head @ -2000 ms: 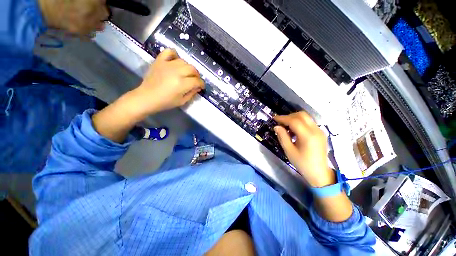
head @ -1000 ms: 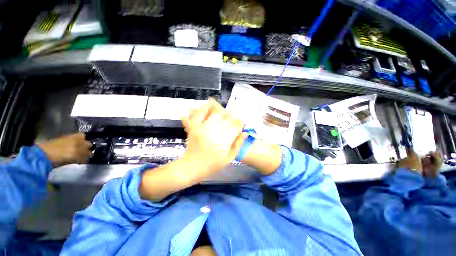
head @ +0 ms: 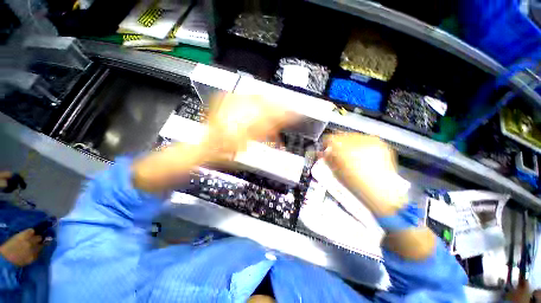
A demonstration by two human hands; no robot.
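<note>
The long black circuit board [head: 237, 195] with small white and silver parts lies on the conveyor in front of me. Long white heatsinks [head: 270, 163] stand on it. My left hand [head: 237, 121] is blurred over the heatsinks, and I cannot tell whether it holds anything. My right hand [head: 359, 163], with a light blue strap at the wrist, is blurred above the board's right end and the instruction sheet [head: 338, 210]. Its fingers point left, and their tips are unclear.
Bins behind the line hold blue parts [head: 355, 93], brass-coloured parts [head: 369, 58] and silver parts [head: 415, 106]. Papers [head: 483, 225] lie at the right. Another person's hand [head: 22, 247] shows at the far left. A metal-railed conveyor section [head: 127, 112] is left of the board.
The view has turned and shifted. My hands, close together a second ago, are now apart, the left over the heatsinks and the right further right. The other person's hand has left the board.
</note>
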